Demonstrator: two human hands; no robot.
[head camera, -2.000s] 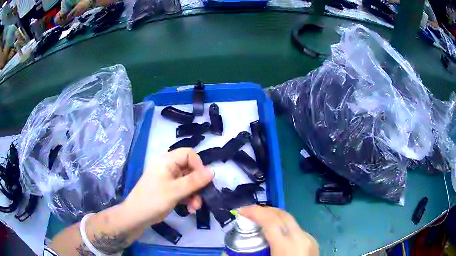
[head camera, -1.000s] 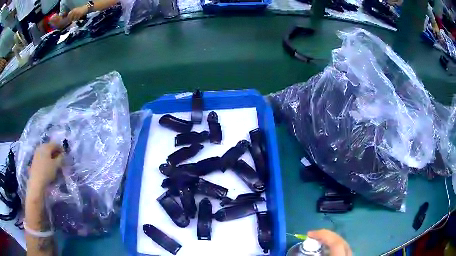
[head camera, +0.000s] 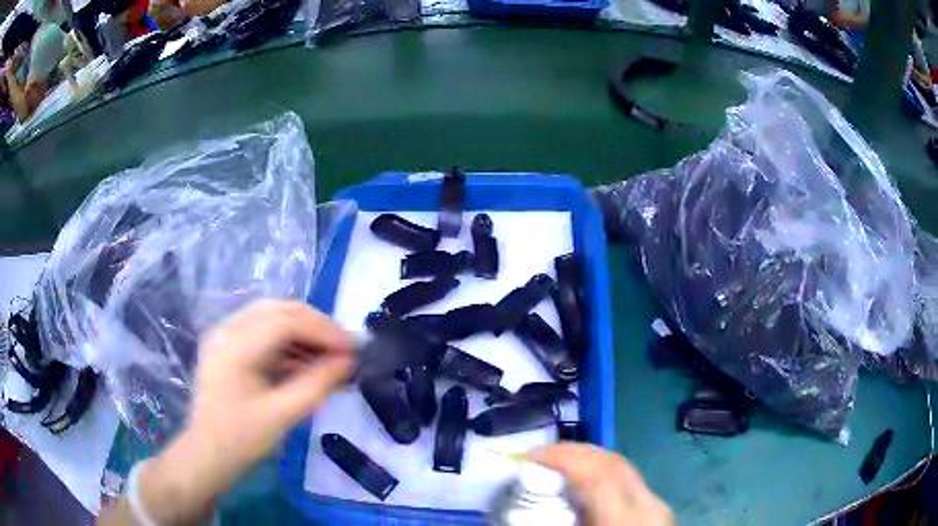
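Observation:
My left hand (head camera: 269, 372) pinches a blurred black plastic piece (head camera: 389, 351) over the left side of the blue tray (head camera: 600, 360). My right hand (head camera: 599, 485) holds an aerosol can (head camera: 535, 500) with a silver top at the tray's near right edge; the can's lower part is cut off by the picture's edge. Many short black plastic pieces (head camera: 449, 429) lie loose on the tray's white liner (head camera: 350, 423). One piece (head camera: 452, 205) leans on the tray's far rim.
A clear bag (head camera: 195, 236) with dark parts stands left, a fuller one (head camera: 761, 277) right. Small black blocks (head camera: 712, 415) and a black piece (head camera: 876, 456) lie near it. A black curved band (head camera: 640, 92) lies on the green belt (head camera: 494, 103). Cabled parts (head camera: 46, 380) lie far left. People work opposite.
My left hand has come out of the left bag to the tray with a black piece. My right hand has moved the can left, over the tray's near edge. The view has shifted slightly.

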